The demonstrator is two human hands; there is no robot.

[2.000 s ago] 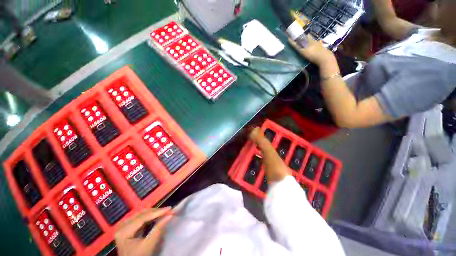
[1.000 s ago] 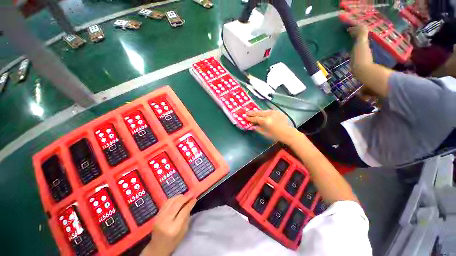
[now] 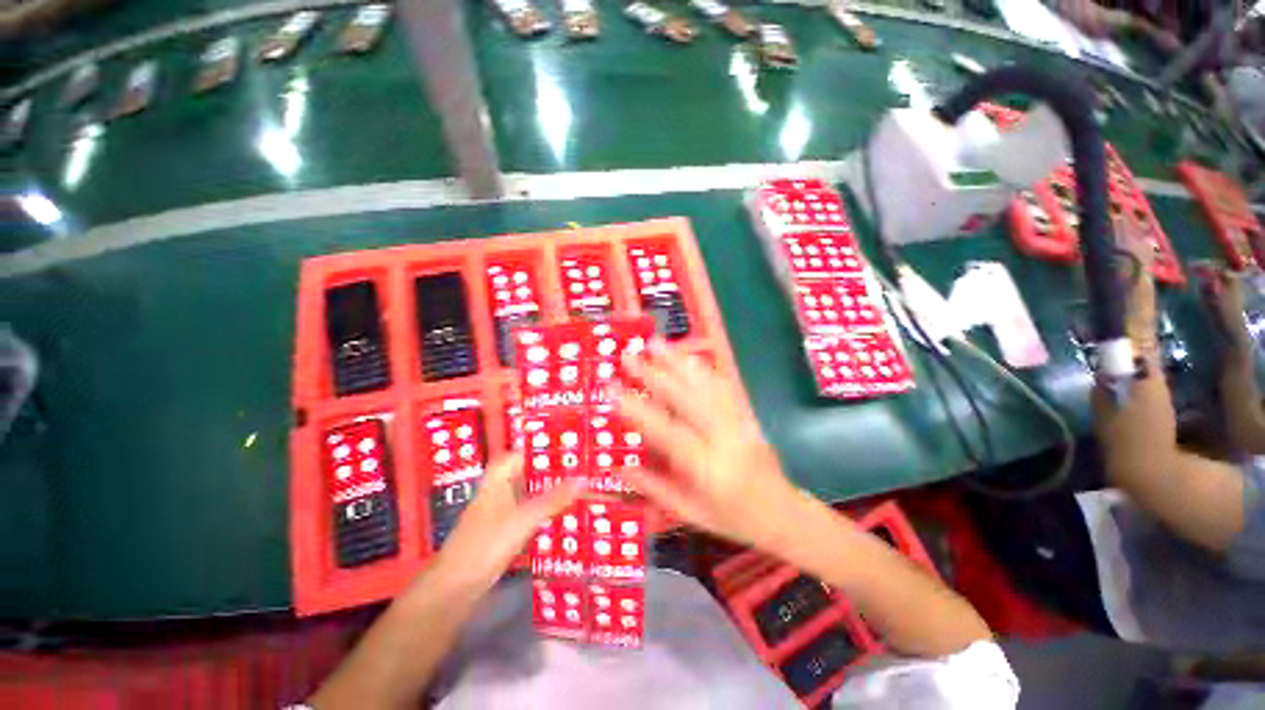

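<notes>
A sheet of joined red labels [image 3: 590, 534] with white dots is held upright over the phone tray. My left hand [image 3: 486, 520] holds its left edge. My right hand [image 3: 694, 444] is blurred at its right side with fingers spread; contact with the sheet is unclear. The orange-red phone tray [image 3: 312, 458] lies behind. Its two back-left phones [image 3: 357, 340] have dark screens. The other visible phones, such as the front-left one [image 3: 361, 492], have red labels. The sheet and hands hide the tray's front right part.
A stack of label sheets [image 3: 837, 298] lies right of the tray. Beyond are a white machine [image 3: 930, 174], a black hose [image 3: 1096, 208] and cables. A second tray of dark phones [image 3: 888, 534] is low at right. Phone parts line the back. Another worker's arm [image 3: 1165, 458] is at right.
My view has turned left. My right hand has come back from the stack, and a label sheet is now up between my hands. My left hand has moved from the tray's front edge to the sheet.
</notes>
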